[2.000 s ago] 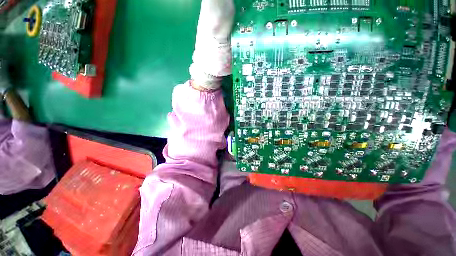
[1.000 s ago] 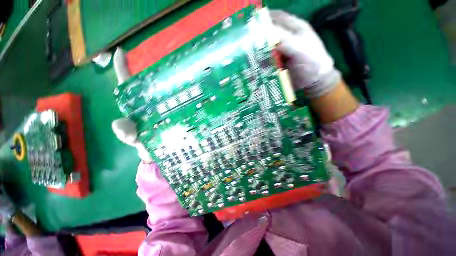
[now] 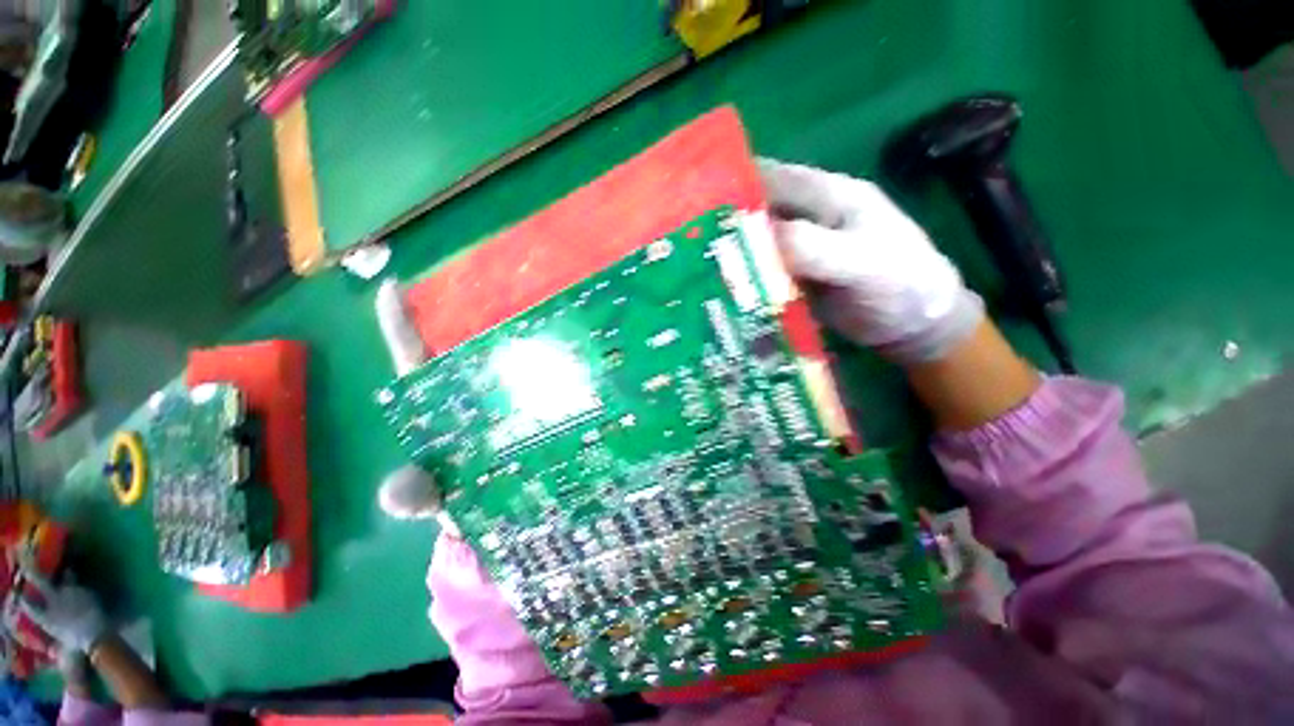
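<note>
A large green circuit board [image 3: 639, 440], solder side up, lies on a red foam pad [image 3: 596, 227] held in front of me. The pad shows beyond the board's far edge and a little at the near edge. My gloved right hand [image 3: 866, 263] grips the right edge near the far corner, beside a cream connector. My gloved left hand [image 3: 402, 411] holds the left edge; only its fingertips and part of the glove show, the rest is hidden under the board.
A black handheld scanner [image 3: 1001, 199] lies at right. At left, a smaller board [image 3: 199, 482] rests on red foam [image 3: 277, 426] beside a yellow tape roll [image 3: 128, 468]. A raised wood-edged green shelf [image 3: 483, 85] stands behind. Another person's gloved hand [image 3: 64, 613] is at lower left.
The board and pad have tilted and moved from the right towards the middle of the view. My right hand has come into view. The view has shifted, showing more of the shelf and the scanner.
</note>
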